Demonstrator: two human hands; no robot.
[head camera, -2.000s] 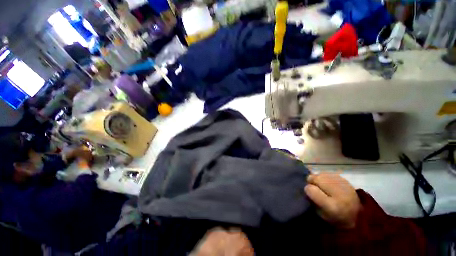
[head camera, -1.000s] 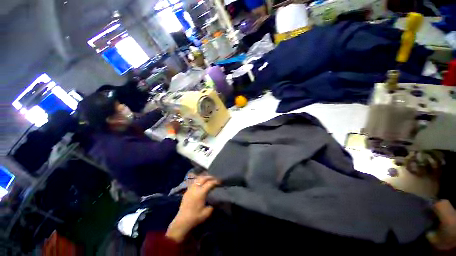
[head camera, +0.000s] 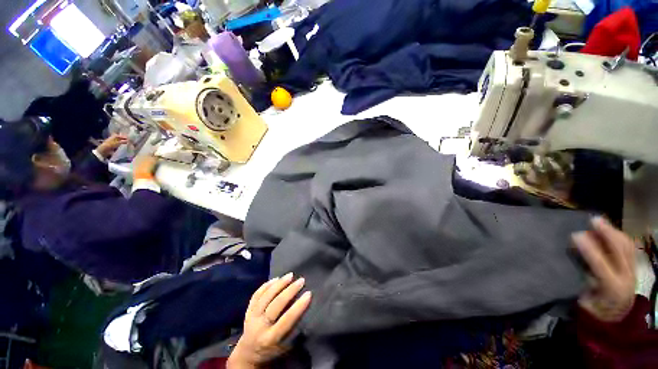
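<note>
A broad grey garment panel (head camera: 404, 216) lies spread and creased over the white table's front edge, left of and in front of the sewing machine (head camera: 548, 108). My left hand (head camera: 270, 321) lies on the panel's lower left edge, fingers extended; whether it grips the cloth is not clear. My right hand (head camera: 610, 267) is at the panel's right end, slightly blurred, its fingertips at the cloth; its grip cannot be told. The needle area of the machine is lit, and the panel lies just in front of it.
A navy garment pile (head camera: 404, 43) lies behind. A cream-yellow machine (head camera: 209, 115) stands at left, with a person (head camera: 94, 209) working at it. An orange ball-like thing (head camera: 281, 98) and a red cloth (head camera: 613, 34) show behind. Dark cloth (head camera: 202, 299) hangs at lower left.
The view has turned back to the right from a second ago. The grey panel lies flatter. My left hand's fingers have moved onto its surface, and my right hand is fully in view at its right end.
</note>
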